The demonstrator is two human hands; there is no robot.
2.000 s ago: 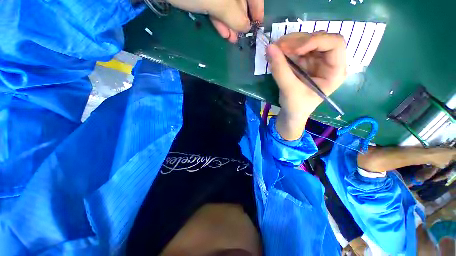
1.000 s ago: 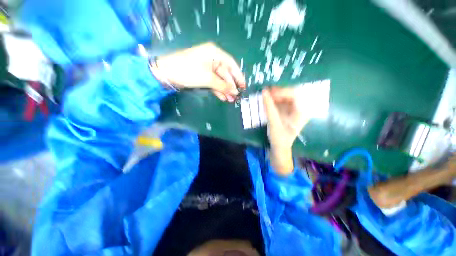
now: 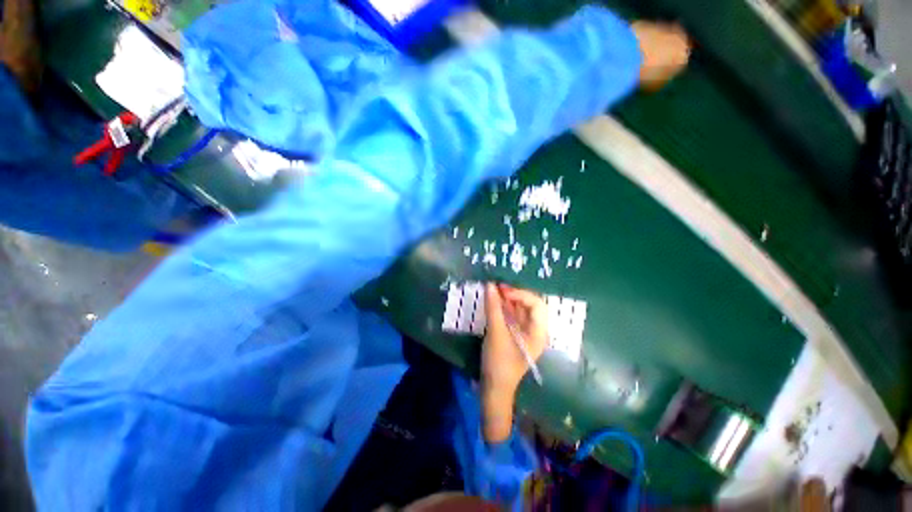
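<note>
My right hand (image 3: 515, 320) rests over the white strip sheet (image 3: 566, 325) and holds slim tweezers (image 3: 523, 350) like a pencil. The sheet, crossed by dark lines, shows on both sides of the hand. My left hand (image 3: 663, 55) is far out at the top, past the pale strip, at the end of my outstretched blue sleeve. It is small and blurred, and I cannot tell whether it holds anything. Small white pieces (image 3: 543, 200) lie heaped and scattered beyond the sheet.
A dark-framed reel with a silvery roll (image 3: 708, 425) lies right of the sheet. A pale strip (image 3: 690, 215) crosses the green tabletop. Red-handled pliers (image 3: 108, 143) are far left. A blue cord (image 3: 612, 437) curves at the near edge. Dark objects stand at the far right.
My left hand has left the sheet's left side and stretched far forward and right across the table. The view has shifted. My right hand stays over the sheet with the tweezers.
</note>
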